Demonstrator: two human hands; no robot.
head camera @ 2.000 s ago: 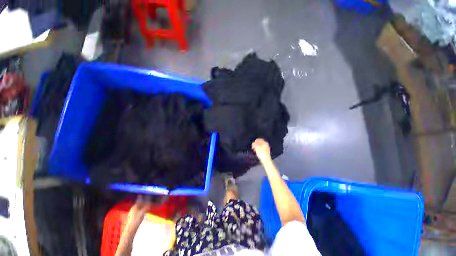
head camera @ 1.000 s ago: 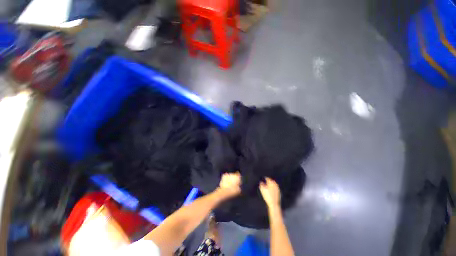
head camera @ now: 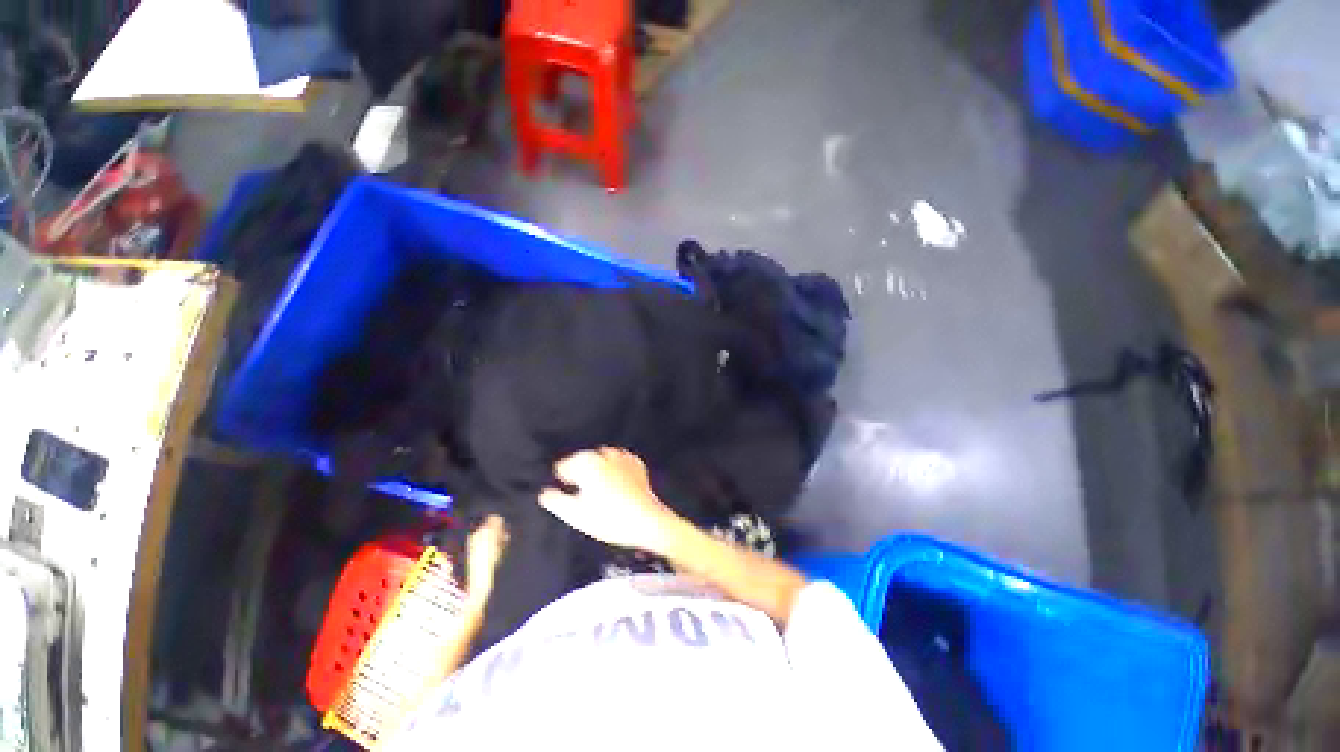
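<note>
A large heap of black garment pieces [head camera: 588,360] lies over the near right side of a blue bin [head camera: 485,238] and bulges out past it to the right. My right hand [head camera: 603,492] is on the heap's near side with its fingers curled into the cloth. My left hand [head camera: 487,547] is lower and further left, closed at the near edge of the dark cloth, beside the red and yellow-orange stool. Cloth hangs between my hands towards my lap. The fingertips of both hands are partly hidden or blurred.
The red and yellow-orange stool [head camera: 368,632] is at lower left. A second blue bin [head camera: 1080,646] is at lower right. A red stool [head camera: 570,81] stands ahead. A white table [head camera: 110,382] with a smartphone [head camera: 63,469] is at left. Stacked blue bins [head camera: 1124,66] are at upper right.
My hands have moved left and nearer my body. The outer part of the heap has shifted towards the blue bin and now covers its right rim. The stool beside me shows more.
</note>
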